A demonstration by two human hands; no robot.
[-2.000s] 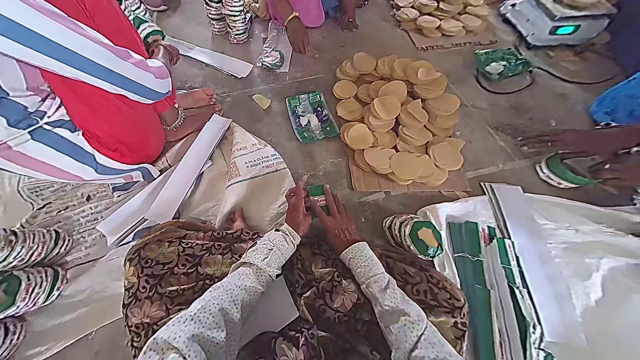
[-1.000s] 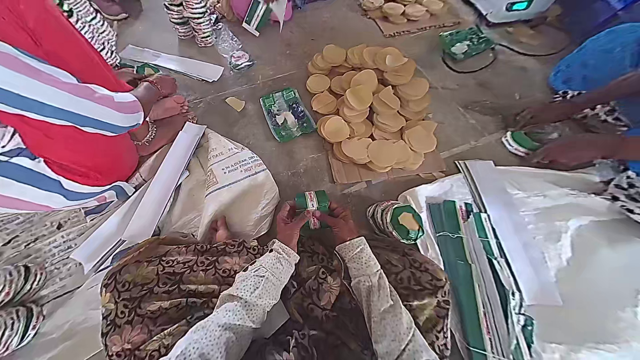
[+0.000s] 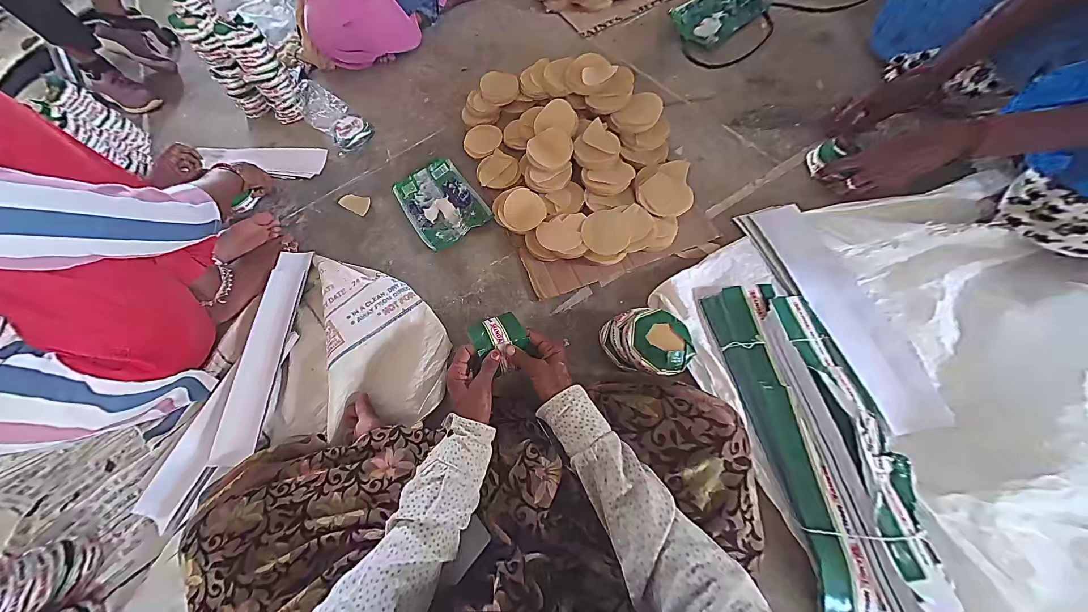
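Between my two hands is a small green printed paper packet (image 3: pixel 497 334), held up in front of my lap. My left hand (image 3: pixel 473 381) pinches its lower left edge, and my right hand (image 3: pixel 544 364) grips its lower right side with thumb and fingers. To the right of my hands stands a roll-like stack of green and white wrapped pieces (image 3: pixel 648 340) with a tan disc piece on top. Beyond my hands, tan round discs (image 3: pixel 595 161) lie heaped on flat cardboard (image 3: pixel 565 274). A green tray (image 3: pixel 440 204) holding a white lump sits left of the heap.
Bundled green printed strips (image 3: pixel 769 425) and white paper (image 3: pixel 850 323) lie on white sacking at right. Long white paper strips (image 3: pixel 263 361) and a printed sack (image 3: pixel 382 340) are at left. Co-workers sit on both sides; one person's hands (image 3: pixel 909 153) work at upper right.
The green packet, lower and partly covered by my fingers two seconds ago, is now raised and shows its printed band. Both hands stay on it. The co-worker's hands at right remain on a small green-white piece.
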